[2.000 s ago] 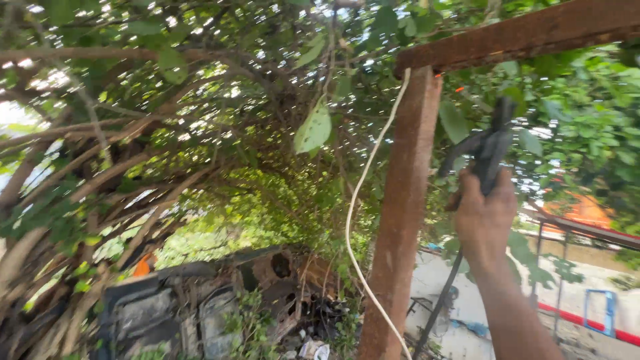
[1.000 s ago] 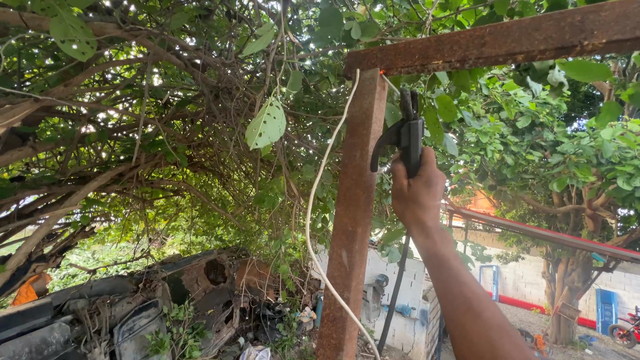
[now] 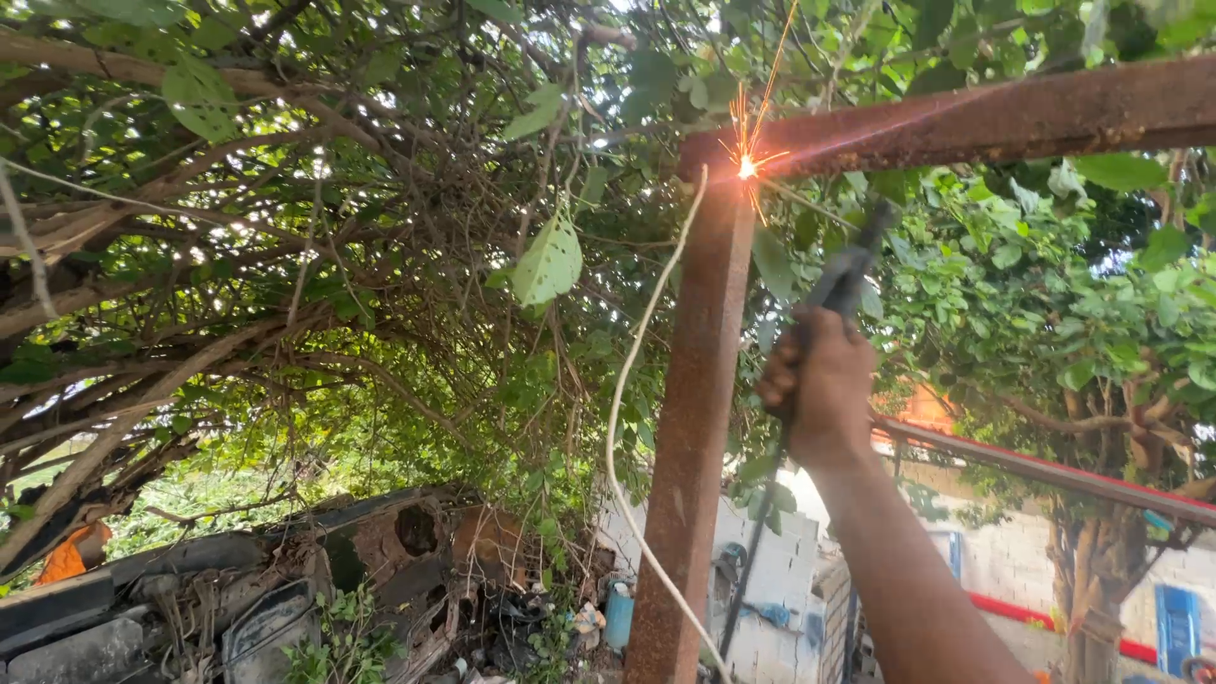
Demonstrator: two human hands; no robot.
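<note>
My right hand [image 3: 825, 389] grips a black welding electrode holder [image 3: 845, 271], blurred, to the right of a rusty steel post [image 3: 693, 427]. A thin welding electrode [image 3: 812, 204] runs from the holder's jaws up and left to the joint where the post meets a rusty steel beam [image 3: 950, 128]. At its tip a bright arc [image 3: 747, 167] throws orange sparks upward. A black cable [image 3: 750, 570] hangs below my hand. A whitish cord [image 3: 622, 408] curves down along the post's left side from near the joint. My left hand is out of view.
Leafy branches [image 3: 218, 218] surround the frame, and a holed leaf [image 3: 548, 261] hangs left of the post. Scrapped vehicle parts [image 3: 275, 608] lie at lower left. A white block wall [image 3: 1007, 570], a red-edged metal beam [image 3: 1035, 465] and a tree trunk [image 3: 1097, 570] stand at right.
My right hand has brought the electrode holder to the corner joint over these frames. A bright arc with flying sparks now shows there; one second ago only a small orange glow was visible.
</note>
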